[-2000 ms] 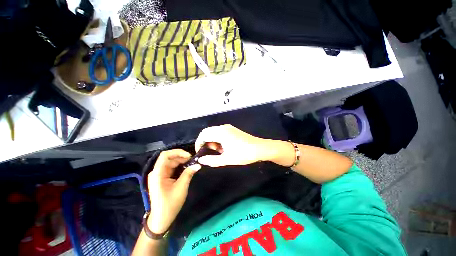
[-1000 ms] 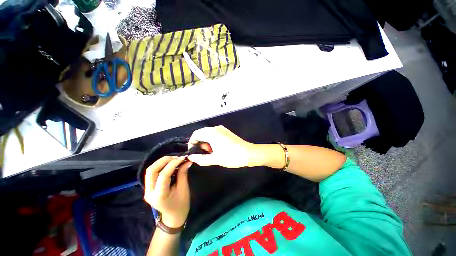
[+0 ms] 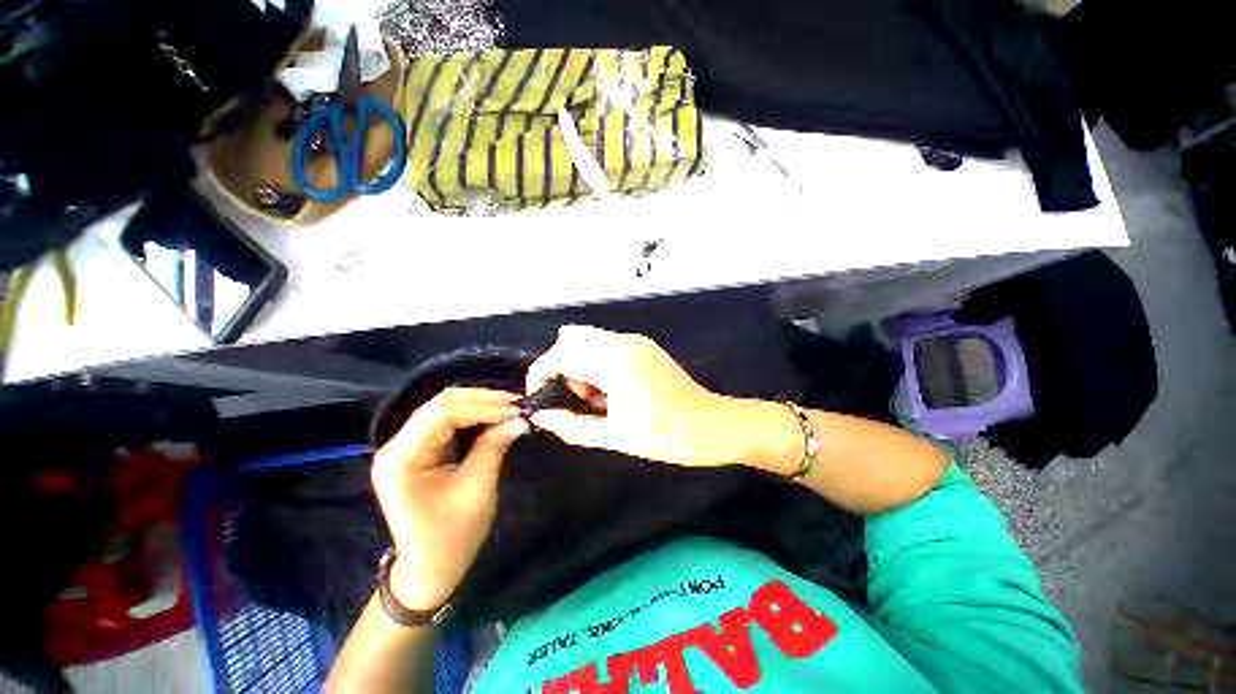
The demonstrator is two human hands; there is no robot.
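Note:
A black garment (image 3: 596,508) lies over the lap below the table edge, with its curved dark edge rising behind my left hand. My left hand (image 3: 445,477) pinches that edge between thumb and fingers. My right hand (image 3: 637,400) is closed around a dark fold of the same edge, its fingertips almost touching those of my left hand. No needle or thread can be made out. Any trim at the fingertips is too small and dark to tell.
On the white table (image 3: 515,271) are a round tan tray (image 3: 244,170), blue-handled scissors (image 3: 348,147), a yellow-black striped bundle (image 3: 556,129), a phone (image 3: 203,264) and a flat black garment (image 3: 813,68). A blue basket (image 3: 264,651) is lower left, a lilac stool (image 3: 965,380) right.
The camera view has shifted slightly. Both hands stay close together at the garment edge, with small changes of the fingers. Nothing has visibly been let go.

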